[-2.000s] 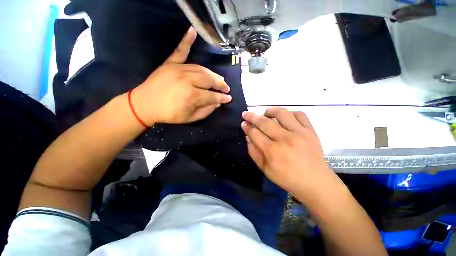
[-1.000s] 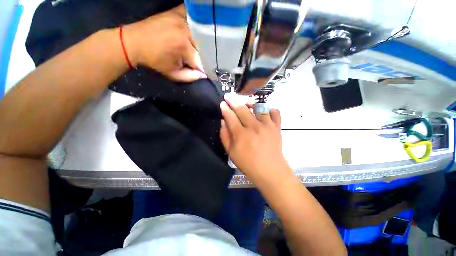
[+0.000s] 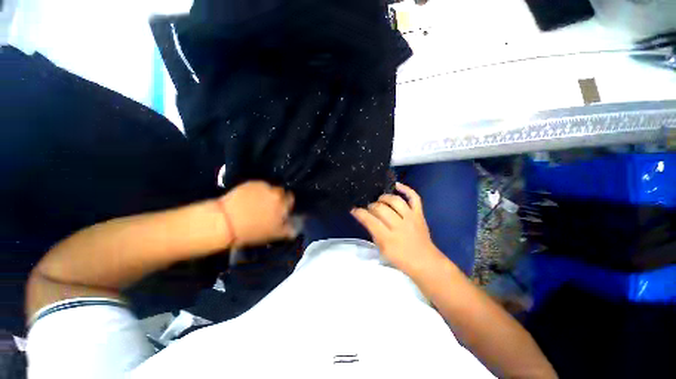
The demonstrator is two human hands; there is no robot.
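A large black fabric panel (image 3: 319, 111) with white lint specks lies over the table and hangs down over its front edge to the wearer's lap. My left hand (image 3: 261, 213) is blurred and closed on the panel's lower left edge. My right hand (image 3: 394, 222) holds the lower right edge between thumb and fingers. A narrow white strip (image 3: 185, 53) shows at the panel's upper left. The needle area is at the top edge and is mostly out of view.
A large dark cloth pile (image 3: 89, 155) is at left. A measuring tape (image 3: 548, 127) runs along the table's front edge, with a small brown patch (image 3: 589, 90) behind it. A black phone (image 3: 561, 10) is at the top right. Blue crates (image 3: 656, 178) hold dark cloth below right.
Both hands have moved from beside the needle down to the lap. The panel is now spread out and hangs over the table edge. The view has tipped downward, and the machine head is out of view.
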